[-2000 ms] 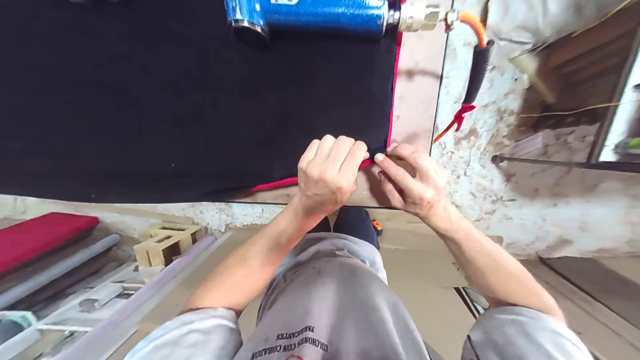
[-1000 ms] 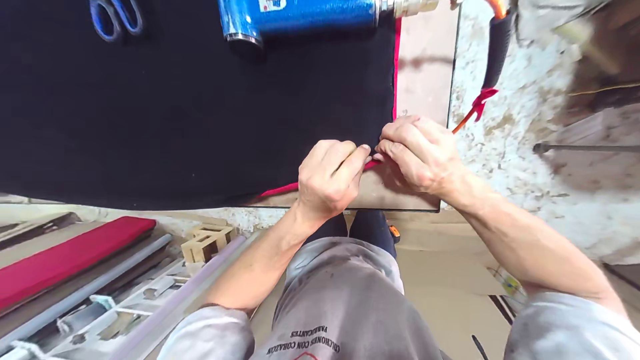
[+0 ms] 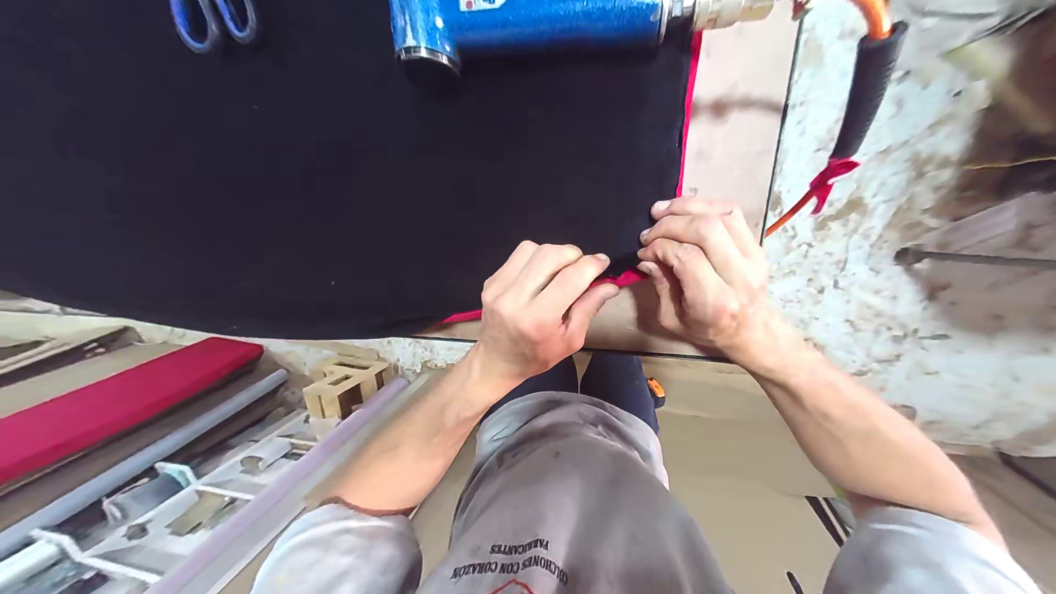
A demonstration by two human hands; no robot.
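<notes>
Black fabric [image 3: 330,181] with a red layer along its edge lies over a pale board [image 3: 734,124]. My left hand [image 3: 540,305] pinches the near edge of the fabric between thumb and fingers. To its right, my right hand [image 3: 705,268] grips the fabric at the corner, its fingertips on the black top and its thumb by the red edge. A short stretch of red edge shows between the two hands. Above them, a blue pneumatic tool [image 3: 536,25] with a metal hose fitting rests on the fabric. The blue handles of a pair of scissors [image 3: 216,21] show at the top left.
An orange air hose [image 3: 876,16] with a black sleeve [image 3: 868,91] and a red tie runs down beside the board's right edge. Rolls and a red padded piece [image 3: 132,404] lie at the lower left, near a small wooden block frame [image 3: 346,384]. A worn, stained wall is at the right.
My right hand has shifted so that its fingers lie more over the fabric's corner. My left hand remains at the near edge. The view has moved somewhat, bringing the scissors into sight.
</notes>
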